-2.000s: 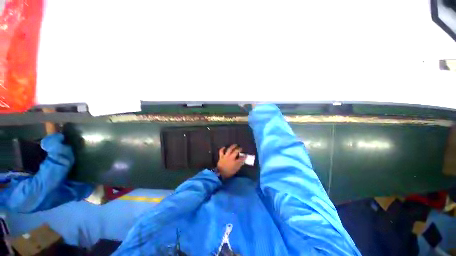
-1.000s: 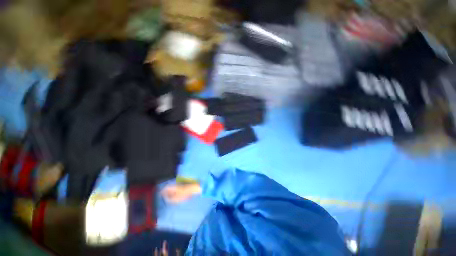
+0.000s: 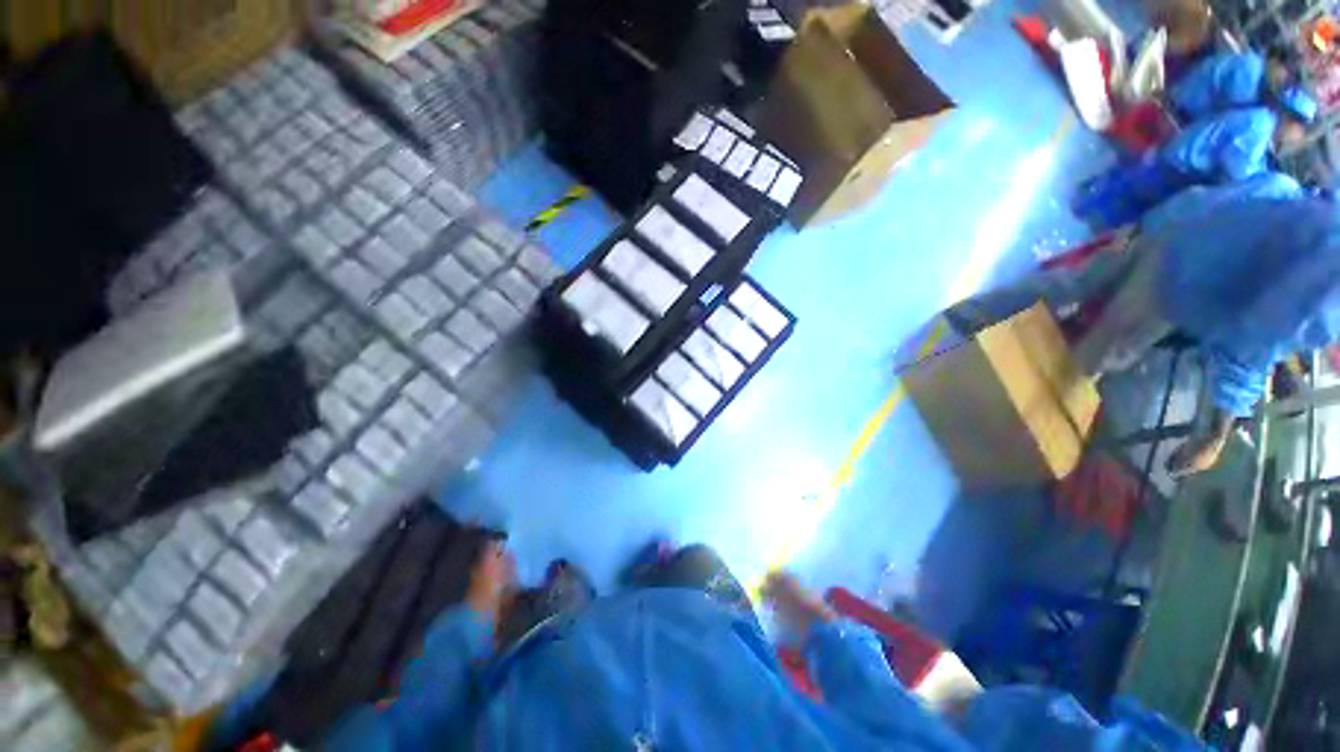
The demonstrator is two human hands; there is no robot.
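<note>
My left hand [image 3: 490, 573] is small and blurred at the lower left, at the right end of a dark ribbed tray [image 3: 379, 599]. I cannot tell whether it grips the tray. My right hand [image 3: 794, 599] is blurred at the lower middle, close to a red and white object [image 3: 899, 646]; its grip is unclear. In front of me on the floor stand black compartment trays [image 3: 647, 279] stacked up, with rows of silver-grey pieces in their slots. A lower tray [image 3: 708, 364] juts out beside them.
Large grey bulk cell packs [image 3: 385, 272] cover the left floor, with a pale slab [image 3: 140, 360] on top. An open carton [image 3: 845, 110] stands behind the trays, another carton [image 3: 1007, 389] to the right. People in blue smocks [image 3: 1249, 272] are at the right, by the green line [image 3: 1212, 566].
The view has turned from the green line and white shelf to the floor. The black tray and small white part under my hands are out of view. The filled tray stack is now closer and central.
</note>
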